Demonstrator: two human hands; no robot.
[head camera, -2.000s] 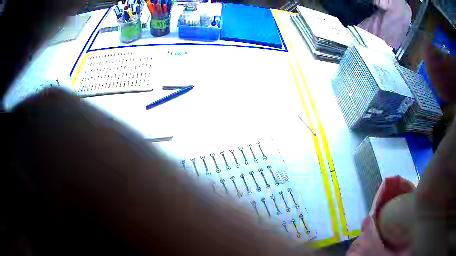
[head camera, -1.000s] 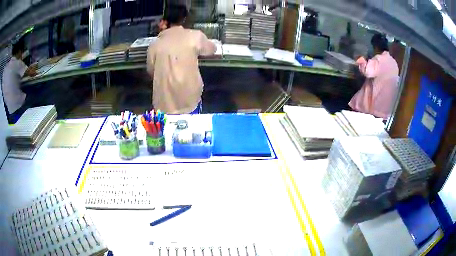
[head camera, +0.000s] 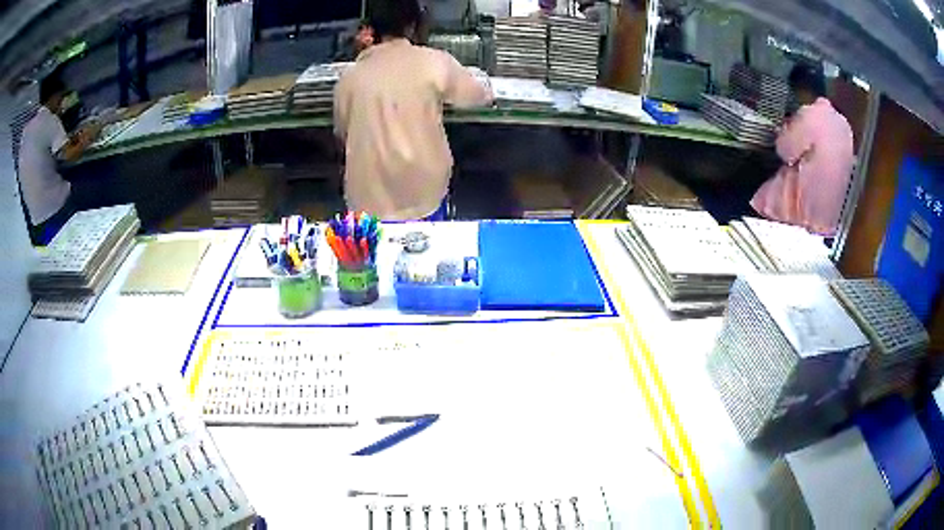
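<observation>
Neither of my hands is in view. Nearest me, a white board with a row of small dark metal links (head camera: 476, 516) is cut off by the bottom edge. A blue pen-like tool (head camera: 397, 435) lies on the white tabletop behind it, touching or close to a short dark bar (head camera: 406, 418). A thin small strip (head camera: 377, 494) lies just behind the near board. A loaded board with several rows of parts (head camera: 277, 383) lies at centre left. Another loaded board (head camera: 145, 455) lies tilted at lower left.
Pen cups (head camera: 358, 282), a blue tray (head camera: 439, 296) and a blue folder (head camera: 542, 267) stand at the back. Board stacks stand at right (head camera: 789, 357) and far left (head camera: 83, 257). Yellow tape (head camera: 662, 414) runs down the right. Three people are at a far bench.
Two seconds ago, blurred hands or arms covered the near board; they are out of view now. The view has tilted up, and since one second ago the scene has shifted slightly right and up.
</observation>
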